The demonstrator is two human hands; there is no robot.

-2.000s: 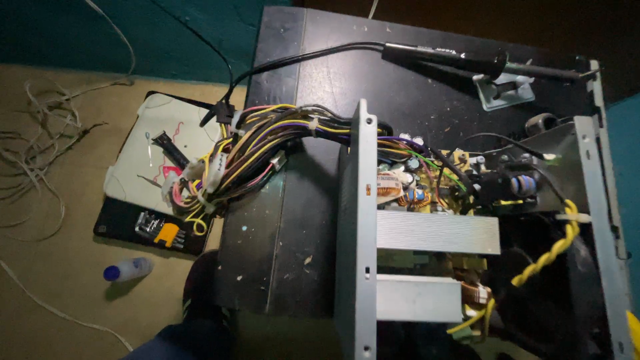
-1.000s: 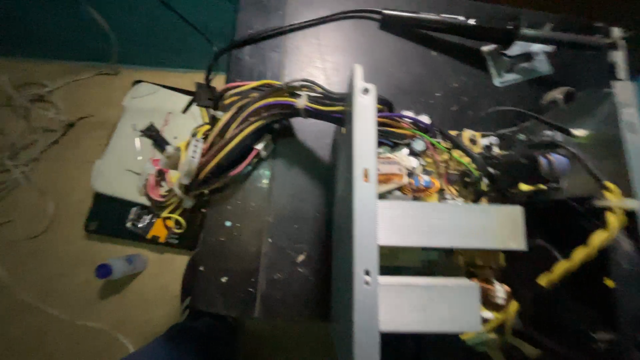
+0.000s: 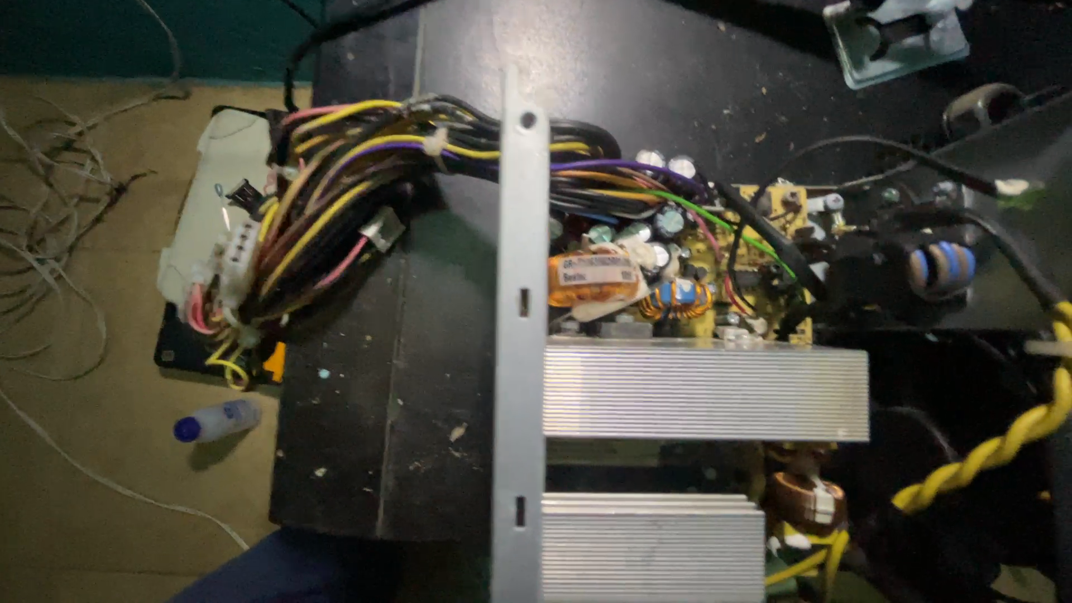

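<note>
Neither my left hand nor my right hand shows in the head view. An opened power supply unit fills the right half, its metal casing edge [image 3: 521, 360] running upright through the middle. Right of that edge lie a finned aluminium heatsink [image 3: 708, 394], a second heatsink [image 3: 653, 548] below it, and a yellow circuit board [image 3: 783, 218] with capacitors and coils. A copper-wound coil [image 3: 808, 501] sits beside the lower heatsink. The wire bundle [image 3: 335, 209] passes the casing edge to the left and ends in white connectors [image 3: 240, 251]. A twisted yellow cable [image 3: 997, 448] lies at the right.
Under the unit is a black tabletop [image 3: 352, 452]. A metal bracket [image 3: 900, 42] lies on it at the upper right. On the floor are a small bottle with a blue cap [image 3: 219, 421], a white and black panel [image 3: 197, 218] and tangled pale cable [image 3: 50, 226]. Blue cloth [image 3: 293, 569] shows at the bottom.
The view has moved closer to the power supply. The soldering iron seen along the top in the earlier frames is out of view now.
</note>
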